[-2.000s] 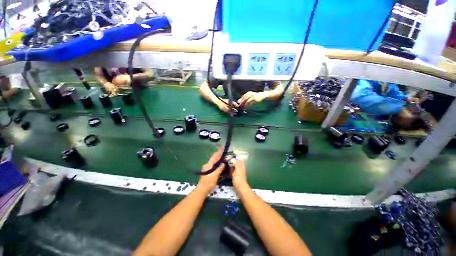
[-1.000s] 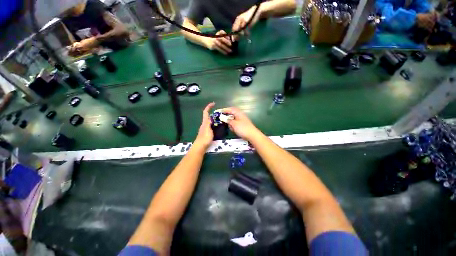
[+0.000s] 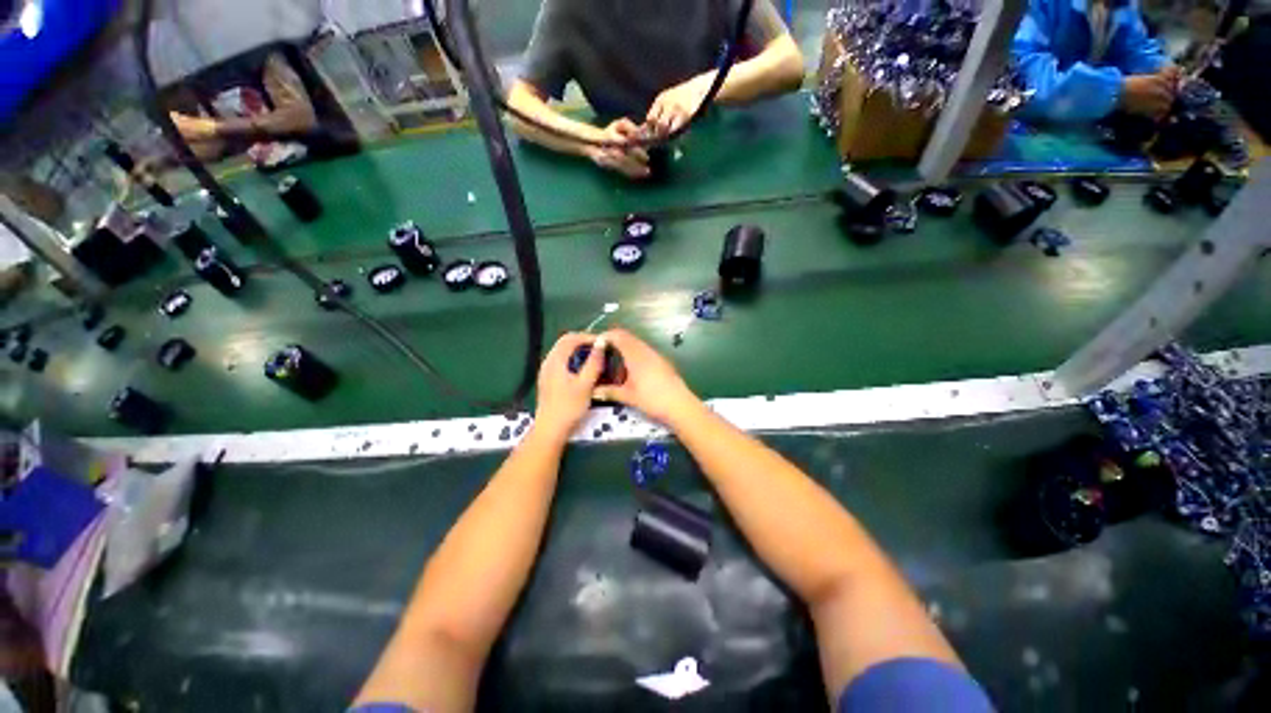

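Observation:
My left hand and my right hand are closed around a small black part-built unit above the white edge rail. The hands cover most of it. A thin pale lead with a small white end shows just beyond the fingertips. On the dark bench between my forearms, a black cylindrical housing lies on its side. A small blue circuit board lies just above it.
The green belt carries housings and end caps. A thick black cable hangs left of my hands. A wired parts pile lies at right. White scrap lies near me. A person works opposite.
The view has tilted down since the oldest frame, and the power strip has left it. My hands have closed further over the unit, and the white piece by my right fingers no longer shows there.

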